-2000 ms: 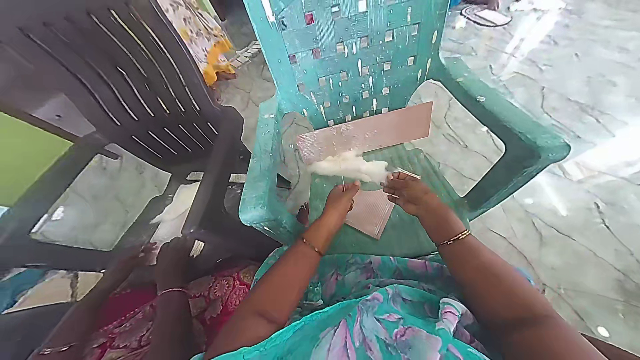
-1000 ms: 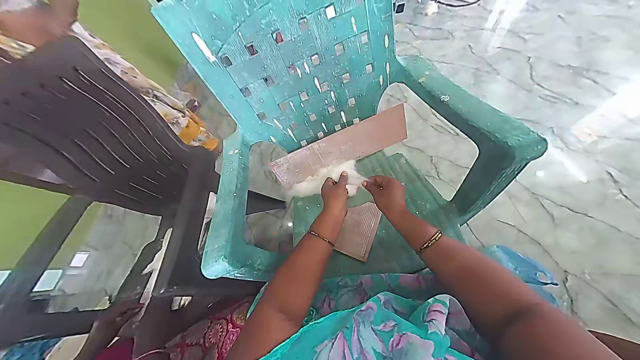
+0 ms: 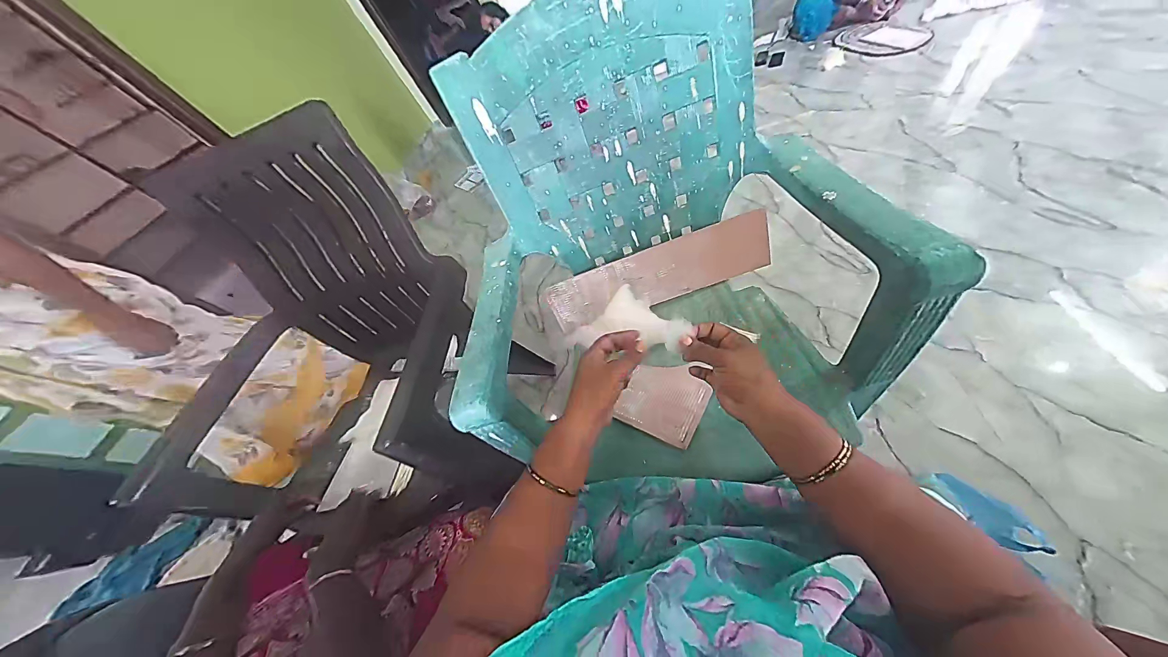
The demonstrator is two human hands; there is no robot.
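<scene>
A tuft of white cotton-like fibre is spread between my two hands above the seat of a teal plastic armchair. My left hand pinches its lower left edge between thumb and fingers. On the other side, my right hand pinches the right end of the fibre; a thin pale stick shows beside its fingers. Behind the fibre a long brownish board leans at the chair's back. A second piece of ribbed board lies flat on the seat under my hands.
A dark brown plastic chair stands at the left, close to the teal one. Another person's hands are low at the left, near a white item. A person's arm rests over patterned cloth. A blue plastic bag lies on the floor at the right.
The fibre, bunched at my fingers a second ago, now stands up in a peak between my hands. The view has shifted, showing more of the left side.
</scene>
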